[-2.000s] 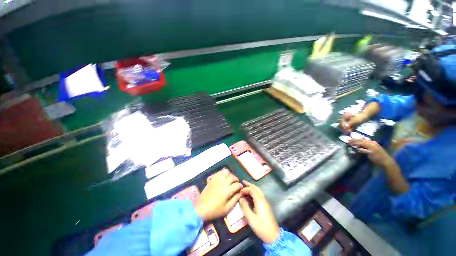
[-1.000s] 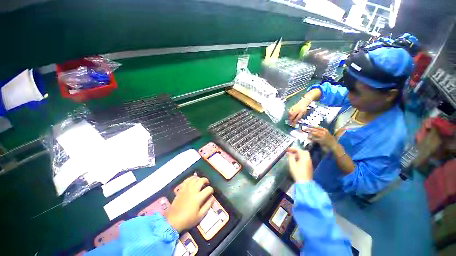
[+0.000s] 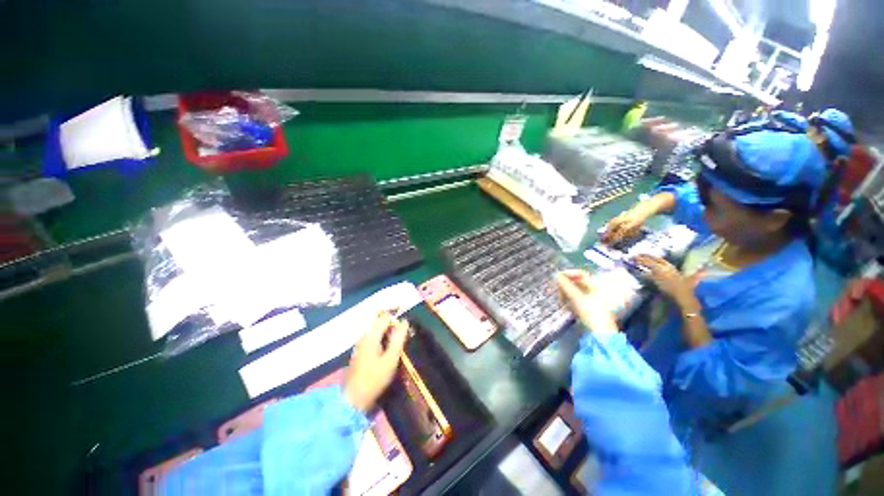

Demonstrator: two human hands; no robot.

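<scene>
My left hand (image 3: 376, 360) grips the top end of an orange-red phone housing (image 3: 424, 399) and holds it tilted on edge at the right end of the black housing tray (image 3: 463, 412). More housings lie in the tray, one with a white centre (image 3: 380, 463) under my left forearm. My right hand (image 3: 589, 298) is raised over the near right corner of the component blister tray (image 3: 509, 276), fingertips pinched together; whether something tiny is between them cannot be told. Another housing (image 3: 459, 312) lies on the bench between the two trays.
A white strip (image 3: 320, 339), a small white block (image 3: 272, 330) and a plastic bag of white sheets (image 3: 242, 271) lie behind the tray. A black gridded tray (image 3: 359, 223) and red bin (image 3: 233, 155) stand further back. A co-worker (image 3: 746, 281) sits at right; a second housing tray (image 3: 543, 436) is low right.
My left hand was resting on the tray's housings; now it has one lifted on edge. My right hand went from the housings to beside the blister tray and stays there. The camera view shifted.
</scene>
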